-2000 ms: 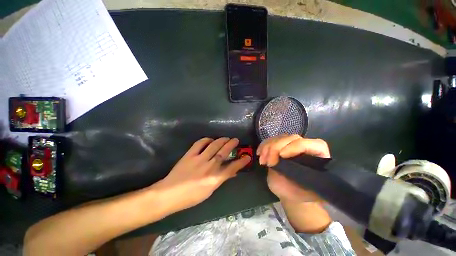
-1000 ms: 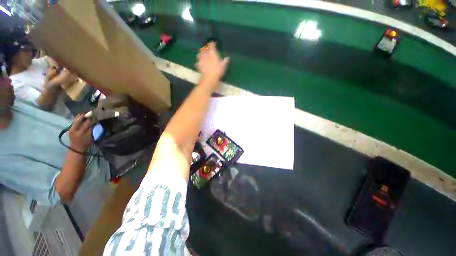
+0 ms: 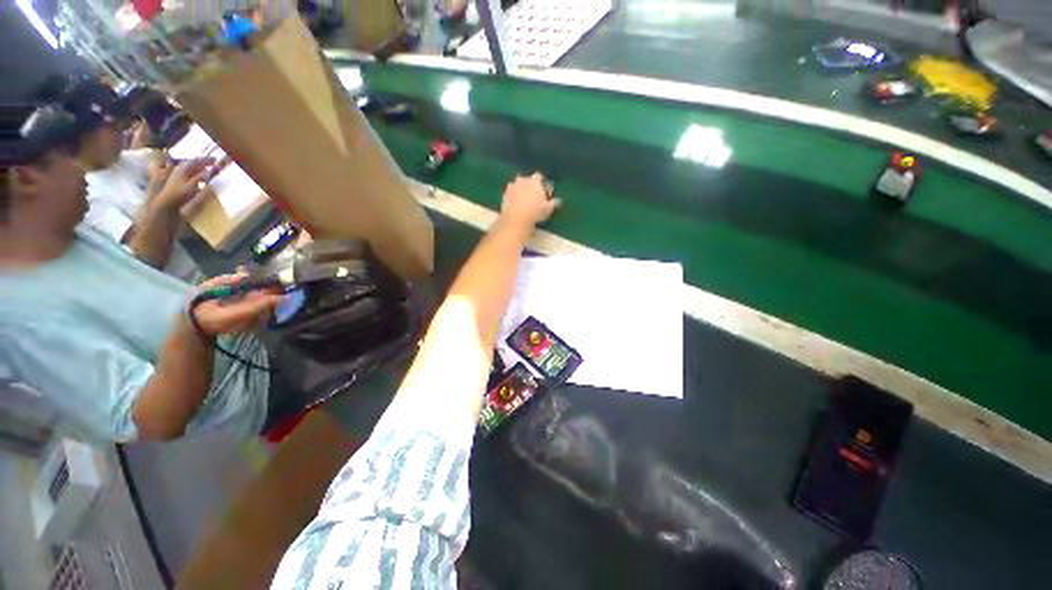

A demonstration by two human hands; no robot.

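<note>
My left hand [image 3: 531,199] reaches out over the near side of the green conveyor belt [image 3: 646,213]. Its fingers are curled, with a small dark patch beside them; whether they hold a unit I cannot tell. Two electronic units lie on the bench by the paper's lower left corner: one [image 3: 545,349] overlaps the sheet, the other [image 3: 509,396] lies just below it. Both show red parts with gold round centres. Part of a dark thing shows behind my forearm. My right hand is not in view.
A white sheet [image 3: 623,323] lies beside the conveyor's cream edge. A smartphone [image 3: 854,455] and a cut-off round dish [image 3: 873,573] are at right. A brown cardboard divider [image 3: 312,150] stands left, beside a black bag [image 3: 346,311] and seated workers. Spaced units sit on the belt.
From two seconds ago, the view has swung left and my left hand has left the bench work. Since one second ago, its fingers have curled and it has come nearer the belt's near edge.
</note>
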